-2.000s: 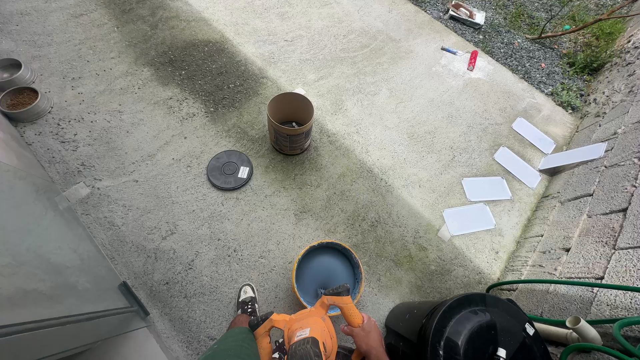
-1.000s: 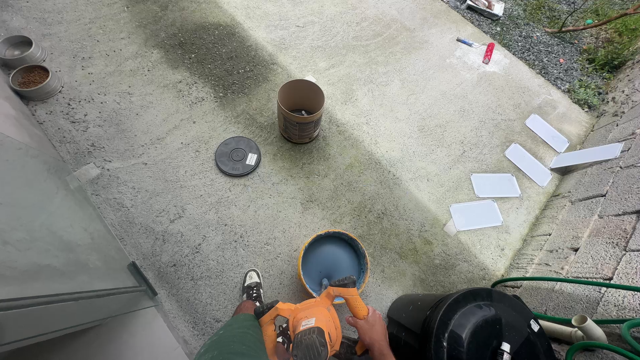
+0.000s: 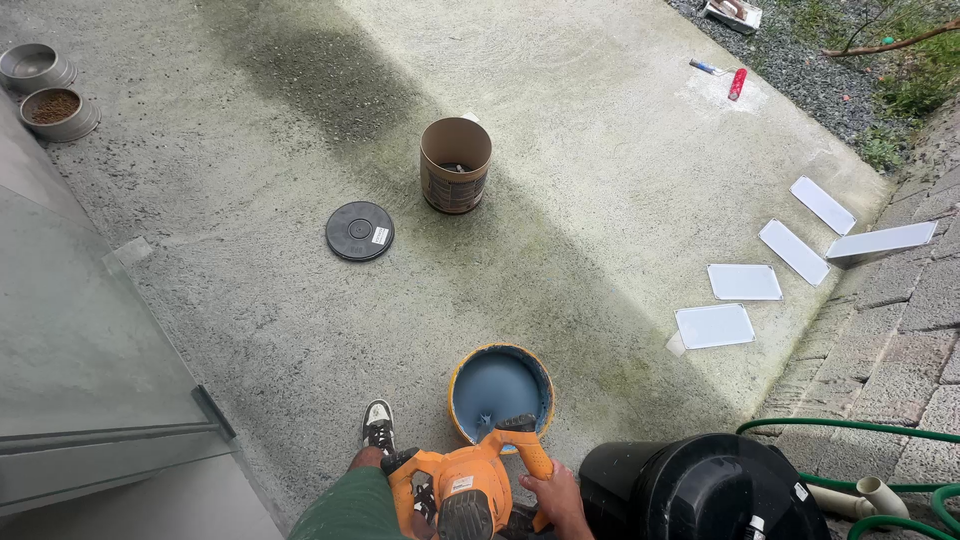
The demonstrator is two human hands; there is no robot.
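Observation:
My right hand (image 3: 556, 491) grips the right handle of an orange power mixer (image 3: 476, 484) at the bottom of the view. The mixer's lower end reaches into a yellow-rimmed bucket (image 3: 452, 390) of blue-grey liquid (image 3: 496, 382), which is dimpled around the shaft. My left hand is not visible; the mixer's left handle shows beside my green-clad leg (image 3: 349, 506). Beyond the bucket stands an open brown cylindrical container (image 3: 454, 169) with something dark inside. A round black lid (image 3: 360, 231) lies on the concrete to its left.
A large black lidded bin (image 3: 720, 487) and a green hose (image 3: 840, 424) are at the lower right. Several white panels (image 3: 714, 325) lie near the block wall (image 3: 900, 337). A paint roller (image 3: 737, 84) rests farther off. Two bowls (image 3: 60, 114) stand left, above a glass panel (image 3: 82, 322).
The view has shifted slightly. My right hand stays on the mixer's handle, and the mixer remains over the bucket.

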